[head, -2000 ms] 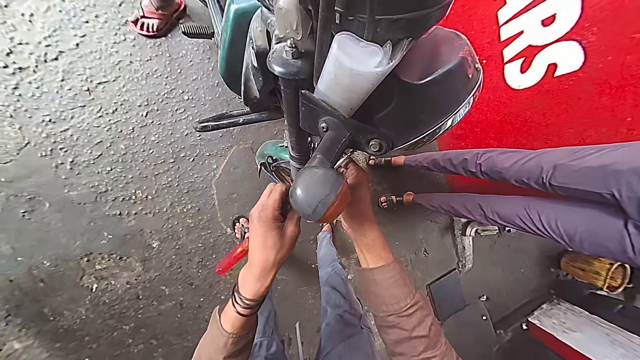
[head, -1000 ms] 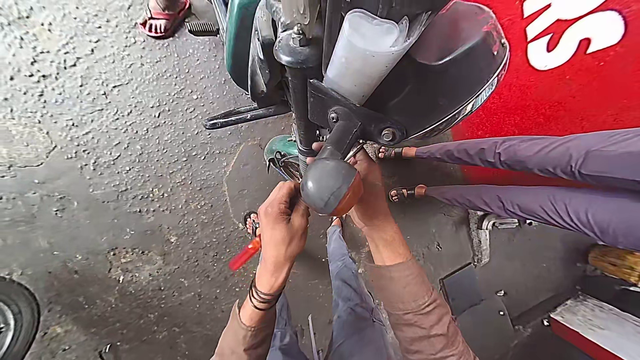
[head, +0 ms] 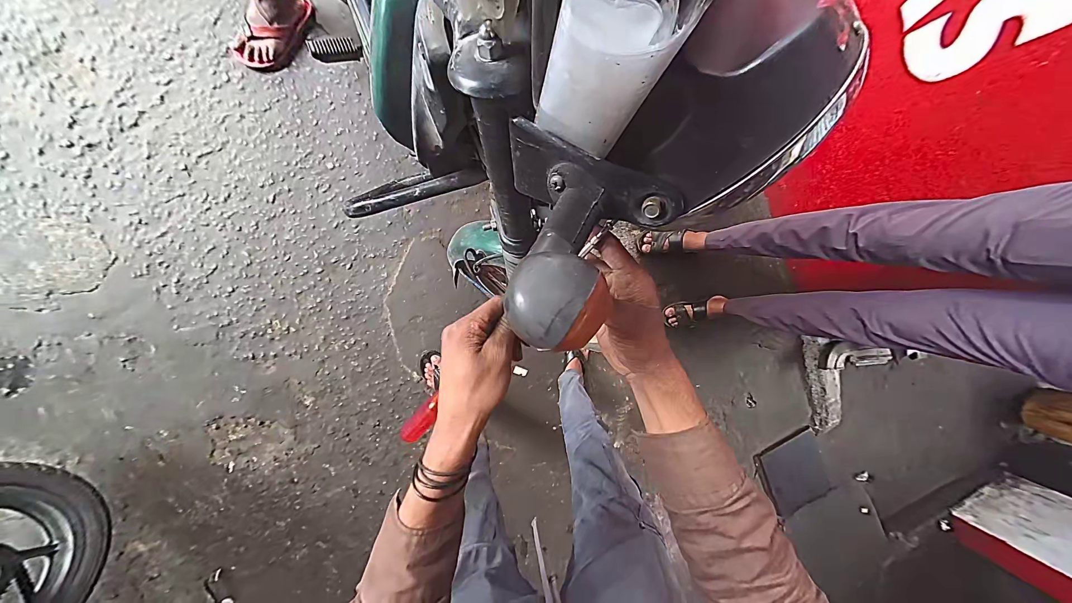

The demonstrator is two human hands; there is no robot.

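A motorcycle's front end fills the top centre, with a turn signal [head: 553, 300] of black housing and orange lens on a black bracket [head: 586, 172]. My left hand [head: 477, 360] is at the lower left of the signal, fingers curled with their tips partly hidden; a red handle [head: 419, 420] shows beside the wrist. My right hand [head: 628, 314] is behind and right of the signal, fingers bent up near a small metal part [head: 593, 241] under the bracket. What either hand holds is hidden. Behind the fork tube [head: 500, 159] shows a green fender [head: 476, 247].
A person in purple trousers [head: 879, 243] and sandals stands at the right, by a red surface with white lettering. Another person's sandalled foot [head: 272, 38] is at top left. A wheel [head: 54, 536] lies at lower left. A red and white object [head: 1017, 519] is at lower right.
The view has shifted, bringing the wheel into sight at lower left. Both hands stay around the turn signal, with only slight movement of the fingers.
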